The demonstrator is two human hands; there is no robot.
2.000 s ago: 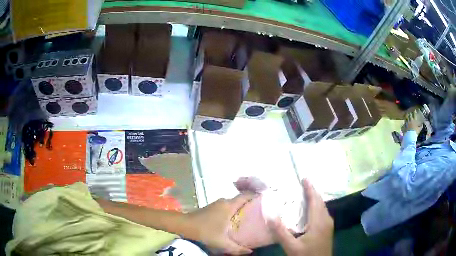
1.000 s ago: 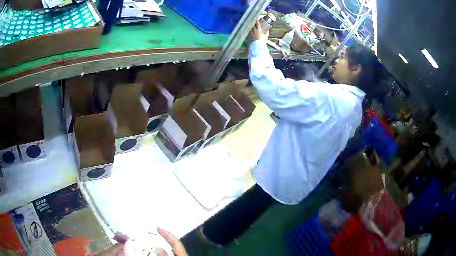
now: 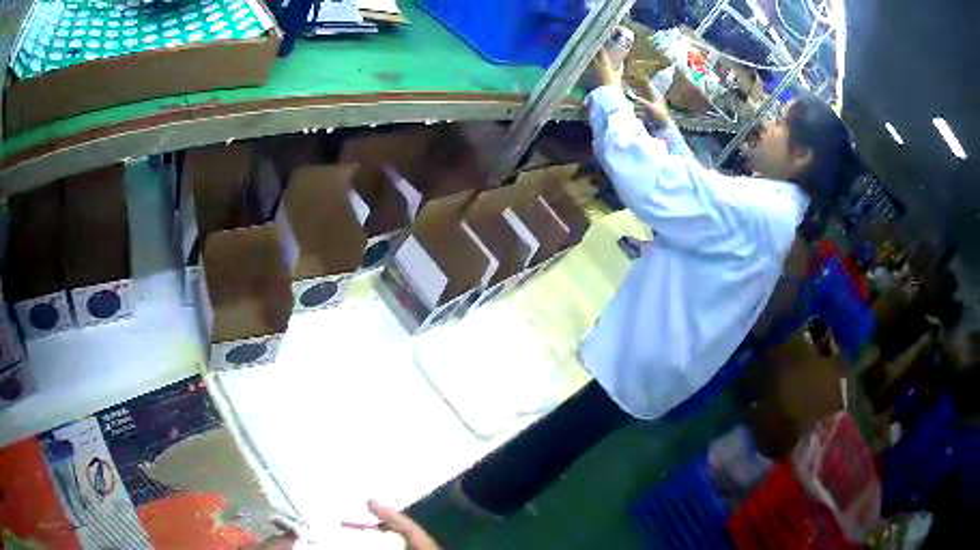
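Note:
A bright white item (image 3: 349, 536) is at the bottom edge, mostly cut off and overexposed; its kind is unclear. My right hand (image 3: 404, 527) is at its right side, with fingers and thumb showing. My left hand (image 3: 284, 525) is at its left side; only a blurred bit shows. The item lies between both hands, in front of the white bench (image 3: 355, 414). The orange and black printed mat (image 3: 161, 457) is to the left of my hands.
Open retail boxes (image 3: 245, 285) with raised brown flaps line the bench under a green-topped shelf (image 3: 355, 75). A tray carton (image 3: 140, 86) holds teal sheets. A person in a light blue shirt (image 3: 688, 290) stands at right, arms raised to the shelf. Blue and red crates (image 3: 779, 521) are lower right.
The view has swung right from the first frame, then slightly back left. My hands and the white item now sit lower, mostly out of the picture. The other person's second hand now shows at the shelf.

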